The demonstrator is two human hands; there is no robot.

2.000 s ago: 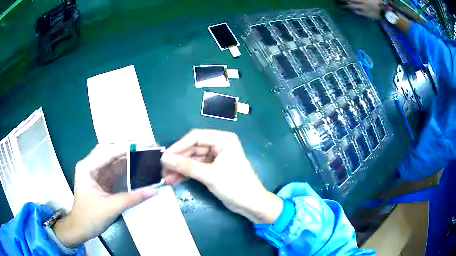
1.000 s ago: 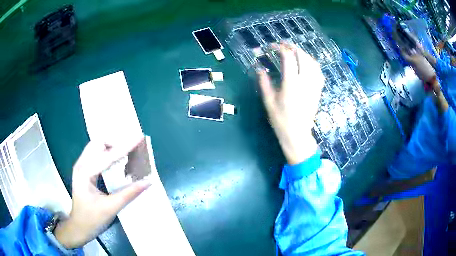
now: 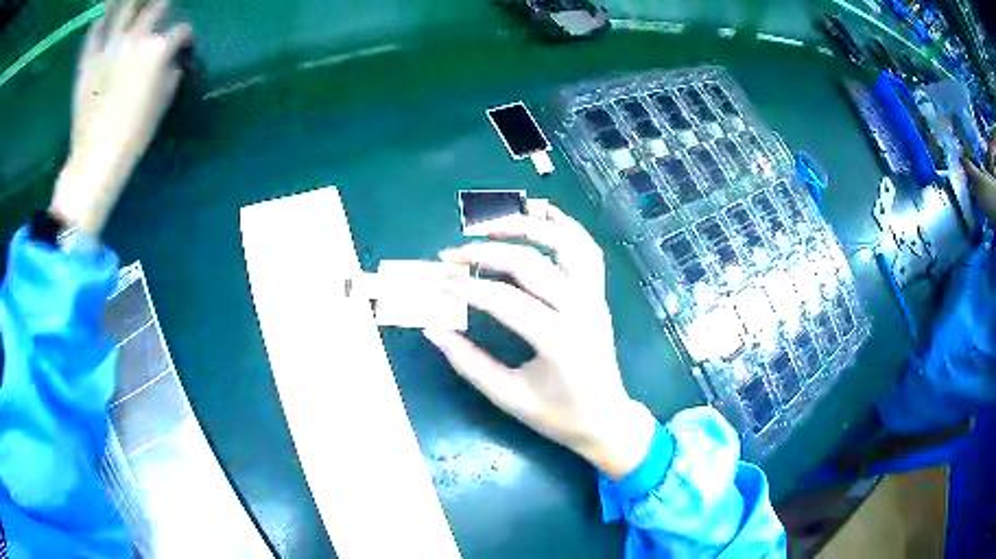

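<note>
My right hand (image 3: 546, 317) holds an LCD module (image 3: 413, 295) by its right end, white back up, its short tail pointing left over the long white strip (image 3: 317, 349). My left hand (image 3: 129, 93) is at the upper left, blurred, over a dark thing (image 3: 184, 60) that it mostly hides; whether it grips it I cannot tell. Two loose LCD modules lie on the green mat: one dark with a pale tail (image 3: 518, 131), the other (image 3: 491, 210) partly behind my right fingers.
The clear blister tray (image 3: 683, 240) with rows of dark screens is at the right. A stack of adhesive sheets (image 3: 153, 382) lies at left. A black object (image 3: 562, 20) is at the far edge. Another worker's blue sleeve (image 3: 945, 349) and an open cardboard box (image 3: 901, 519) are at the right.
My left hand has moved from the white strip up to the far left. My right hand has come back from the blister tray and now holds a module. One fewer loose module shows on the mat.
</note>
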